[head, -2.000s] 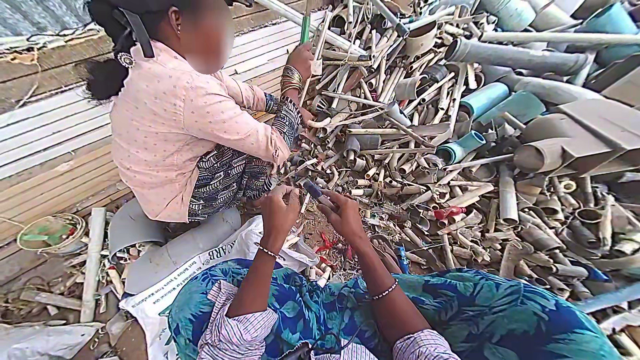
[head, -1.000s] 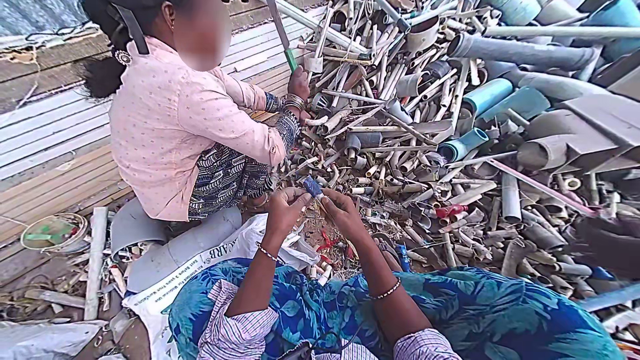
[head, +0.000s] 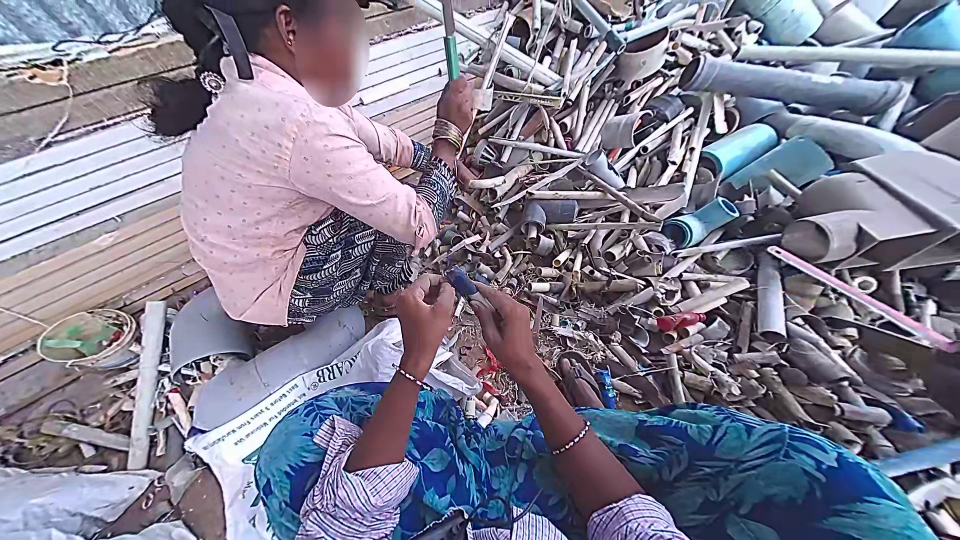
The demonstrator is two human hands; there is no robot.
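Observation:
A small dark blue piece (head: 460,283), seemingly a pipe fitting, is between my two hands above the scrap. My right hand (head: 504,322) grips it from below, along with a short pale part. At its left side, my left hand (head: 426,304) has thumb and fingertips pinched together; whether they hold something small or touch the fitting cannot be told. Under my hands lie a white printed sack (head: 352,369) and small pipe scraps (head: 487,411).
A person in a pink shirt (head: 247,187) squats at the left, holding a green-handled tool (head: 451,56). Scrap plastic pipes (head: 600,172) are heaped ahead and right, with large grey pipes (head: 799,84) beyond. A round basket (head: 86,337) stands at the left beside a grey pipe half (head: 206,330).
The blue piece stays at my hands, its angle changed since two seconds ago. The other person's green-handled tool has shifted slightly. A pink strip shows at the right that the earliest frame does not show.

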